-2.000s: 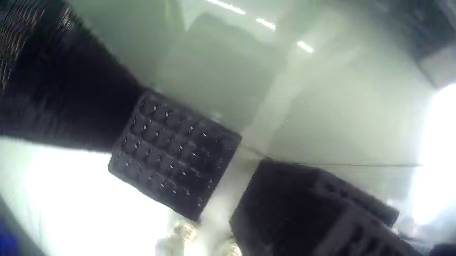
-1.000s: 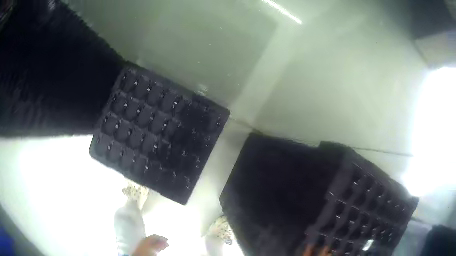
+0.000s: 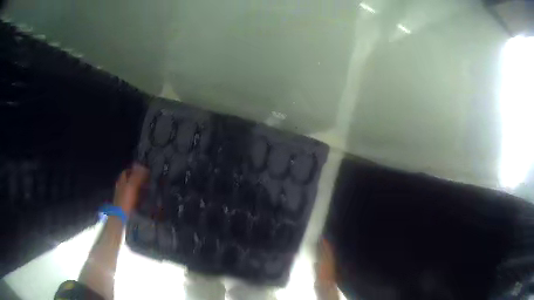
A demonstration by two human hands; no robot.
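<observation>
A black blister tray with rows of rounded pockets lies level in the middle of the view; its pockets look empty, though blur hides detail. My left hand, bare with a blue wristband, is at the tray's left edge; whether its fingers grip the edge cannot be told. My right hand is blurred and seen edge-on, just right of the tray with a pale gap between them. Its fingers are not clear.
A dark ribbed tray stack fills the left side. Another dark mass fills the lower right. The pale glossy floor shows beyond, with a glaring bright area at the right. My pale shoes or legs are partly hidden below the tray.
The tray looks larger and nearer. My left hand has come up from the bottom edge to the tray's left side. My right hand has moved from the right stack to beside the tray.
</observation>
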